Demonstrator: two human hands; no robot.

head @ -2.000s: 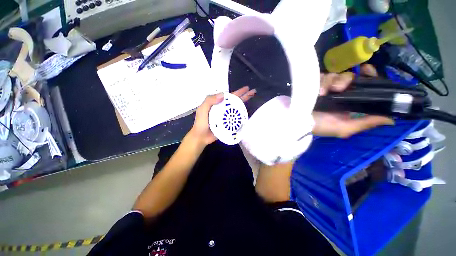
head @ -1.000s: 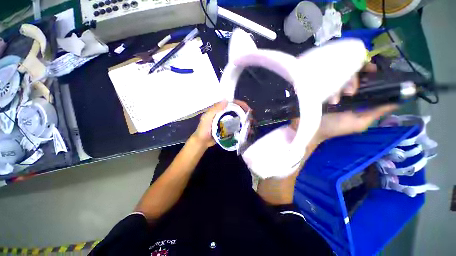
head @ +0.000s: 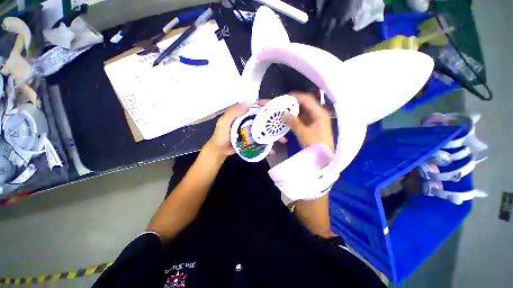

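The cat-ear headphones [head: 351, 93] stand over my lap at the bench edge, white band with pink padding. My left hand [head: 226, 132] holds the open ear cup housing [head: 234, 147] at its left side. Inside the cup show a green circuit board [head: 250, 151] and a silvery and yellow-orange battery [head: 245, 134]. My right hand [head: 310, 121] reaches through the headband and holds the white speaker plate [head: 275, 119], tilted above the cup and partly covering it. The other ear cup with a pink cushion [head: 304, 169] hangs by my right forearm.
A clipboard sheet [head: 174, 95] with pens [head: 183, 38] and a blue curved handle [head: 193, 61] lies on the black mat. A tray edge [head: 70, 132] with headphone parts is left. A blue bin [head: 419, 225] stands right, below a yellow bottle [head: 396, 44].
The speaker plate, earlier over the cup and then swung off it, is now tilted in my right hand. The black screwdriver has left my right hand. The headphones have turned slightly, ears more spread in view.
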